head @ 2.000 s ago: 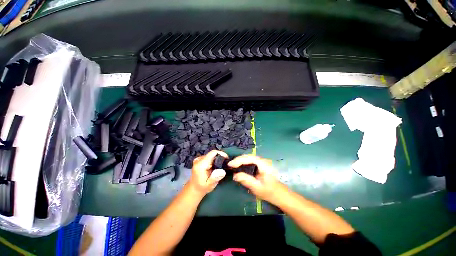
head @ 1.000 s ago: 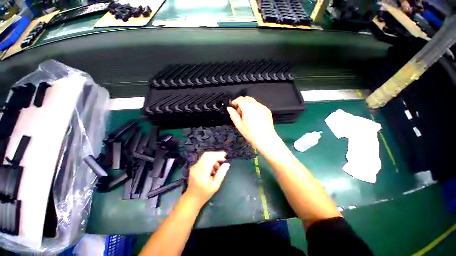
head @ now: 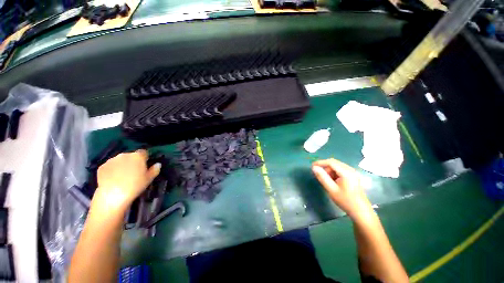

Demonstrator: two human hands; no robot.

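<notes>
My left hand [head: 122, 174] is over the pile of black plastic housings [head: 157, 202] at the left. Its fingers bend down onto the pile, and whether they grip a housing is hidden. My right hand [head: 337, 179] is above the bench right of the yellow line, just below the white squeeze bottle [head: 317, 141] and not touching it. Its thumb and fingertips are close together, and nothing clear shows between them. Small dark chips [head: 215, 160] lie heaped in the centre. Behind them, the black tray [head: 265, 102] holds slanted black bars in two rows, the front row partly filled.
A crumpled white sheet [head: 381, 138] lies right of the bottle. A bagged white slab [head: 27, 182] with black housings is at far left. A yellowish post [head: 411, 66] stands at the back right. A dark conveyor [head: 193, 41] runs behind the tray.
My right hand has left the front row on the tray and moved right, near the bottle. My left hand has moved from the chip heap to the housings. The view has shifted.
</notes>
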